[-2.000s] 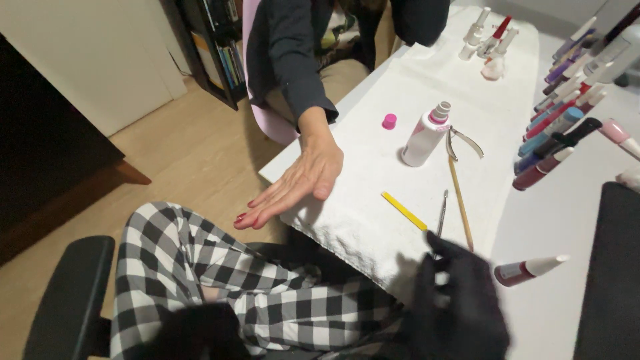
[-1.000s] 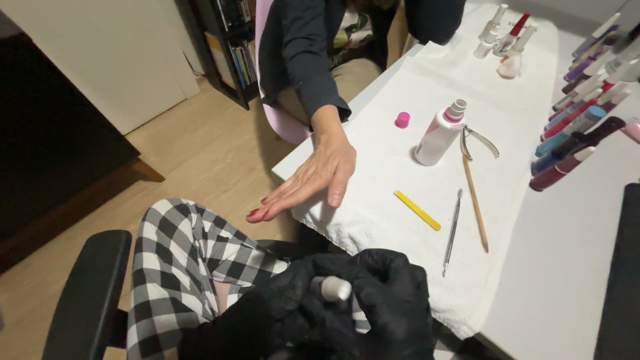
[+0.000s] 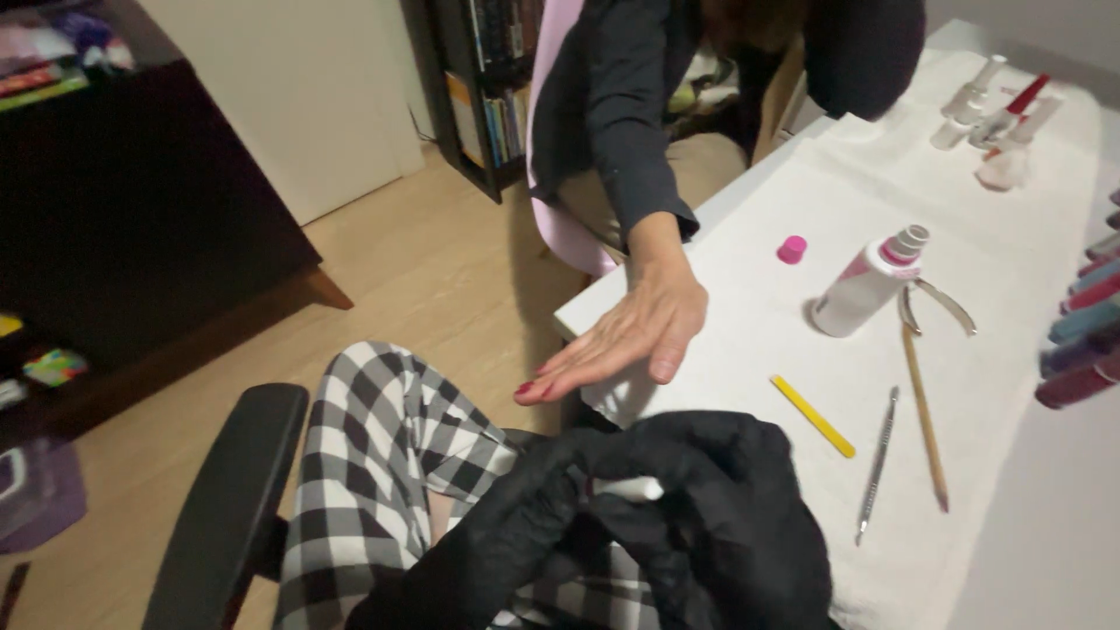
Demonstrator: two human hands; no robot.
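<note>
Both my hands wear black gloves and meet above my lap. Between them is a nail polish bottle with a white cap [image 3: 632,489], its body mostly hidden by the fingers. My left hand [image 3: 542,490] closes around the bottle's body, and my right hand [image 3: 717,490] is bent around the cap end. Just beyond, another person's hand [image 3: 634,324] with some red nails reaches over the table corner, palm down, apart from my gloves. Right of my hands, a yellow nail file [image 3: 812,416], a metal cuticle pusher [image 3: 878,466] and a wooden stick [image 3: 925,420] lie on a white towel [image 3: 752,350].
A pump bottle [image 3: 866,284] stands beside a pink cap [image 3: 792,249] and metal cuticle nippers [image 3: 945,306]. Several polish bottles [image 3: 971,105] are at the towel's far end, with more polishes [image 3: 1085,350] along the right. A chair armrest [image 3: 232,499] is at left.
Two seconds ago my right hand held the polish bottle's... cannot be told; it was over the towel's near edge. It has moved left to meet my left hand around the polish bottle.
</note>
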